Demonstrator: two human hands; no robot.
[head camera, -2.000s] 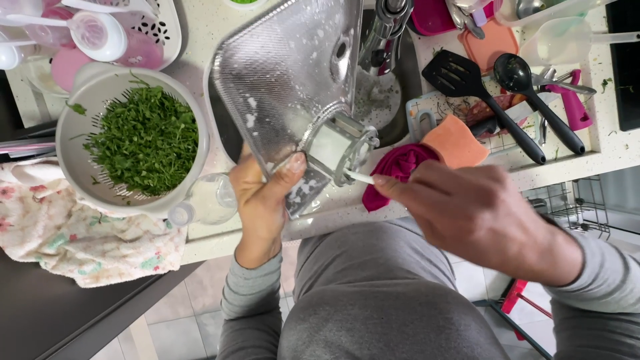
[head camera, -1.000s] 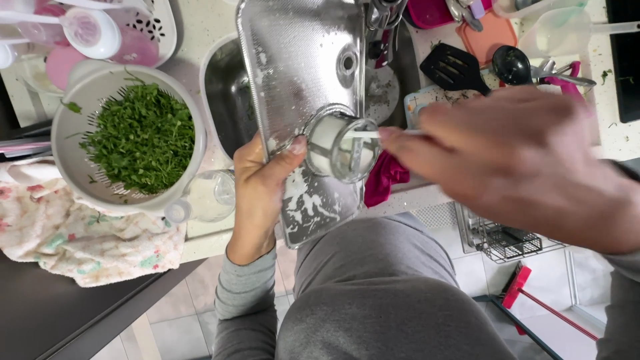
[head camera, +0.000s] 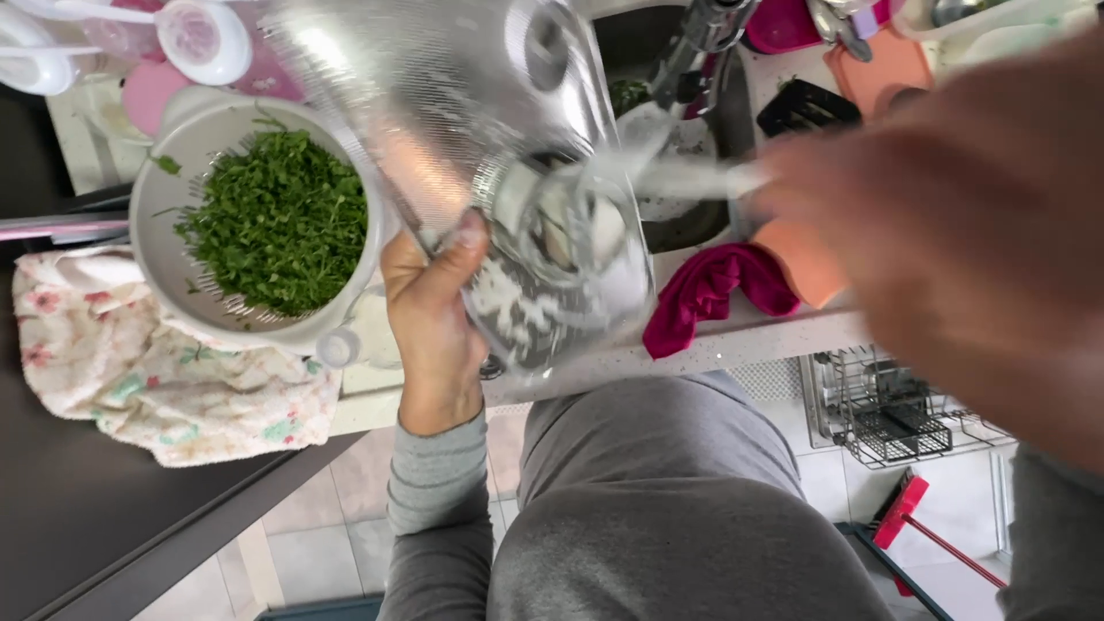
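Note:
My left hand (head camera: 440, 319) grips the edge of a ridged metal drainboard tray (head camera: 414, 112), tilted over the sink (head camera: 733, 129). A clear round jar or glass (head camera: 573, 224) lies against the tray beside my left thumb, with white matter inside. Wet white bits (head camera: 509, 302) cling to the tray below it. My right hand (head camera: 940, 216), blurred by motion, holds a pale-handled utensil (head camera: 690, 178) whose far end is at the jar; its kind is unclear.
A white colander (head camera: 142, 216) of chopped green herbs (head camera: 276, 220) stands at left above a floral towel (head camera: 172, 371). The faucet (head camera: 703, 52) rises over the sink. A magenta cloth (head camera: 716, 293), an orange item (head camera: 798, 259) and a black slotted spatula (head camera: 806, 108) lie at right.
My right hand has moved away to the right and up from the jar since the oldest frame. The tray has shifted and tilted in my left hand.

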